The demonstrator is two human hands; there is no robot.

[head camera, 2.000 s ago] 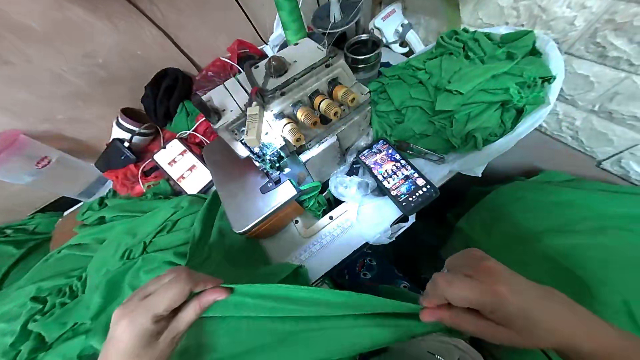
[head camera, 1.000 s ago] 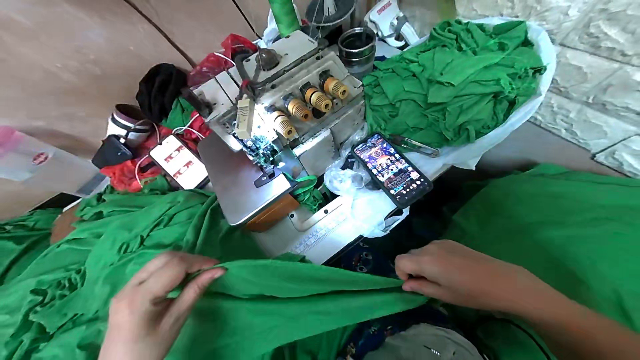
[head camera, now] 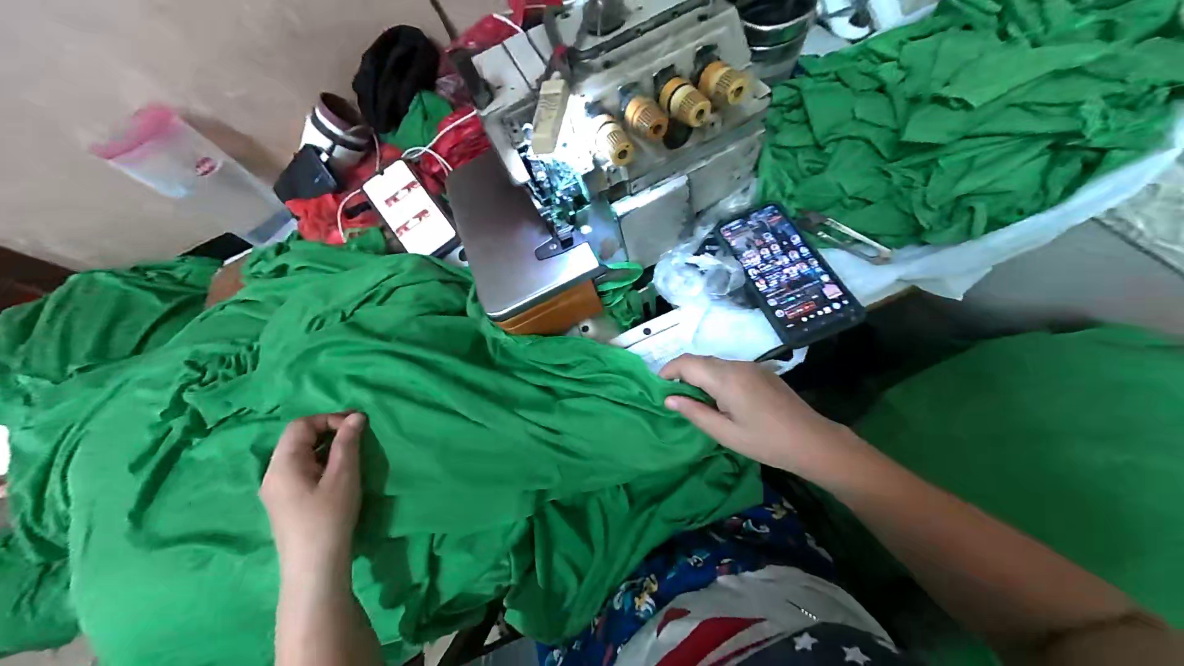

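Green knit fabric (head camera: pixel 444 398) spreads in loose folds over the lap and the left side of the work table. My right hand (head camera: pixel 731 407) pinches an edge of it between thumb and fingers, just below the table's front edge. My left hand (head camera: pixel 314 462) is over the cloth at the left, thumb and index finger brought together; whether any cloth is between them cannot be told. Beyond the fabric stands an overlock sewing machine (head camera: pixel 629 120) with yellow tension dials, its lamp lighting the needle area. Its flat metal plate (head camera: pixel 518 240) borders the cloth.
A lit smartphone (head camera: pixel 786 273) lies right of the machine, beside thread snips (head camera: pixel 846 236) and clear plastic (head camera: pixel 698 277). Another phone (head camera: pixel 410 208) rests on red cloth at left. Crumpled green pieces (head camera: pixel 962 120) fill a white-lined spot at right. More green fabric (head camera: pixel 1036 481) hangs at lower right.
The cloth edge stretched between my hands earlier is now held by my right hand near the machine. My left hand has moved apart from that edge. The view has shifted.
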